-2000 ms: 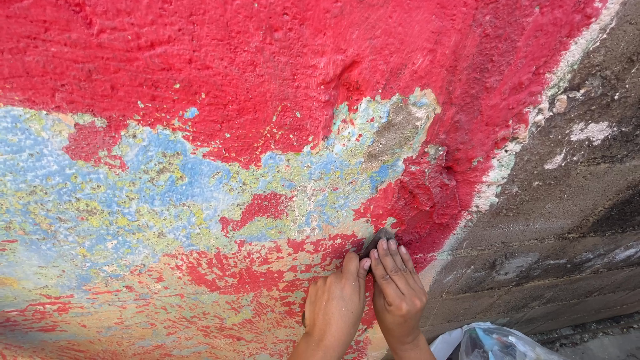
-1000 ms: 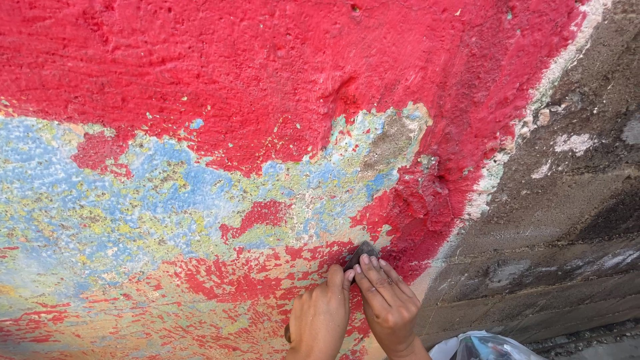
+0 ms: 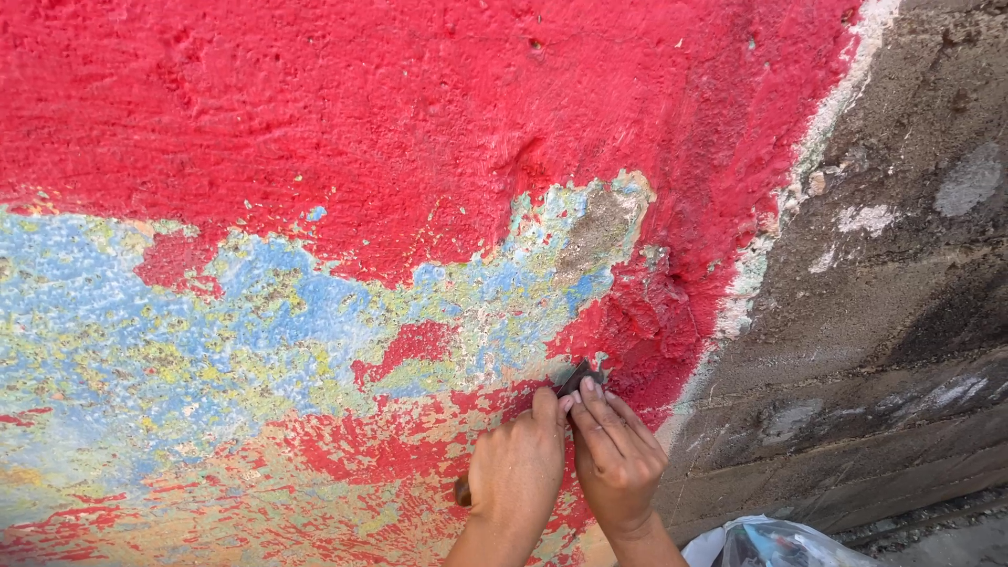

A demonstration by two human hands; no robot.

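Observation:
A painted wall (image 3: 409,157) fills most of the head view, with red paint above and worn blue, yellow and peach layers below. At lower centre, my left hand (image 3: 520,457) is closed around a scraper whose brown handle end (image 3: 462,490) sticks out beside the palm. The dark scraper blade (image 3: 581,378) lies against the wall at the lower edge of a rough red patch (image 3: 654,315). My right hand (image 3: 618,453) is beside the left, its fingertips pressed on the blade. The rest of the tool is hidden by the hands.
Bare grey-brown concrete (image 3: 850,339) with board lines runs down the right side, bordered by a whitish paint edge (image 3: 811,150). A clear plastic bag (image 3: 780,543) with something inside lies at the bottom right, near the ground (image 3: 969,543) at the wall's foot.
Both hands stay together on the scraper and have shifted only slightly along the wall. The brown handle end, not seen in the oldest frame, now shows beside my left hand.

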